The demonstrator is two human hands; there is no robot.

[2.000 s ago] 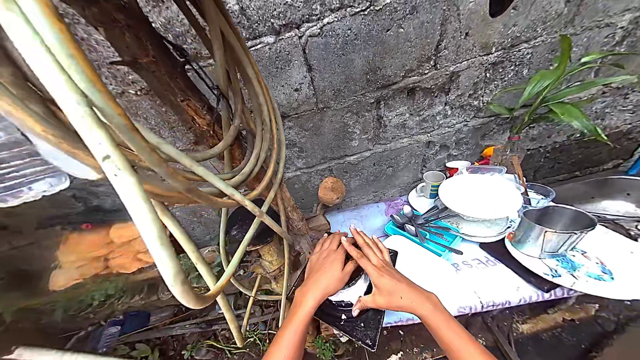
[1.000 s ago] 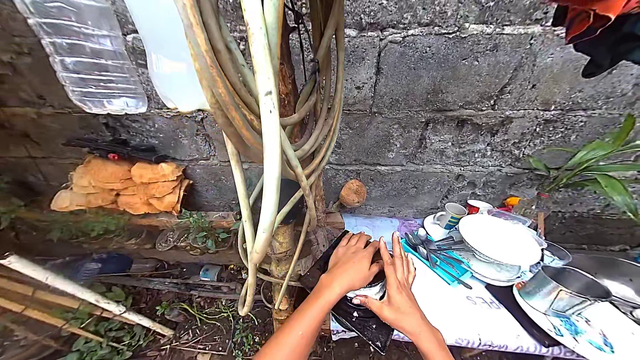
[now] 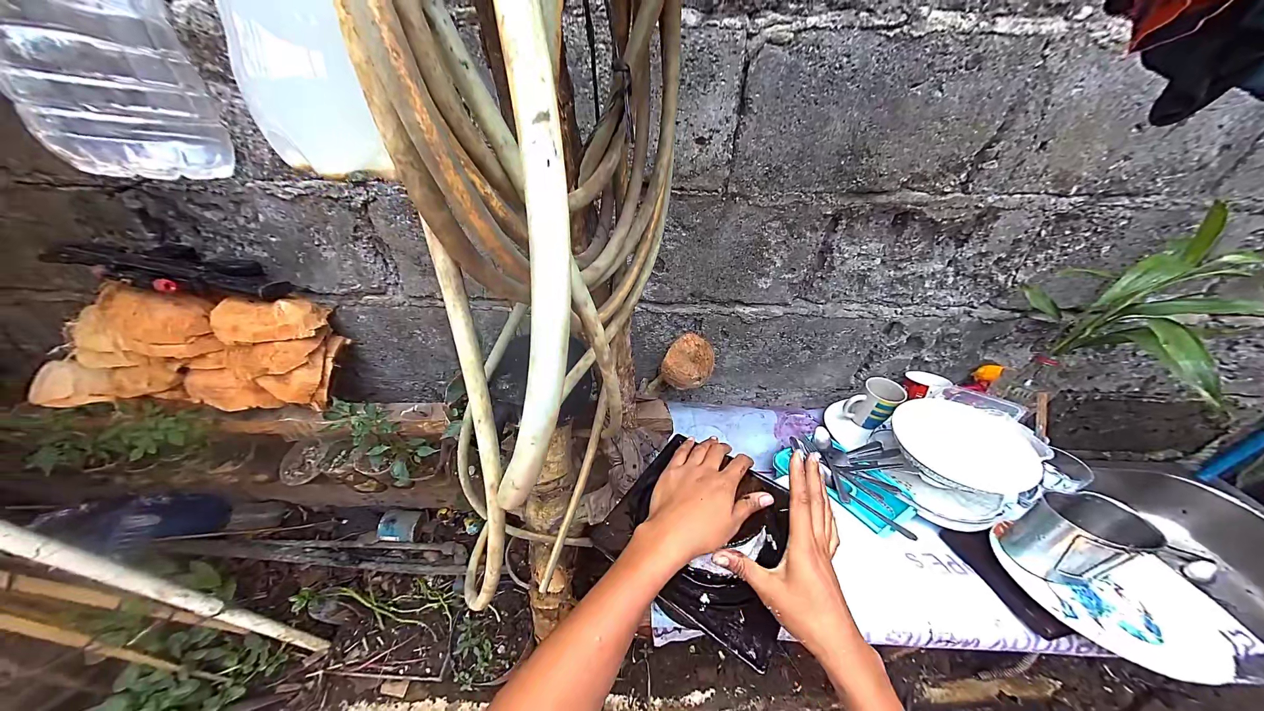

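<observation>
My left hand lies with fingers spread on a black, dark-surfaced item, whose exact kind I cannot tell. My right hand is beside it, fingers straight and close together, thumb toward the left hand. Between the two palms a white, foamy-looking patch shows on a round dark part. Just right of my right hand is a turquoise tray with metal cutlery. What lies under the fingers is hidden.
White bowls and plates, a striped mug, a metal pot and a floral plate stand at right on a printed sheet. Coiled hoses hang left of my hands before a block wall. A metal basin lies far right.
The view has swung left and levelled out since two seconds ago. My right hand's fingers now point more upright and sit apart from the left hand; earlier the fingertips were close together.
</observation>
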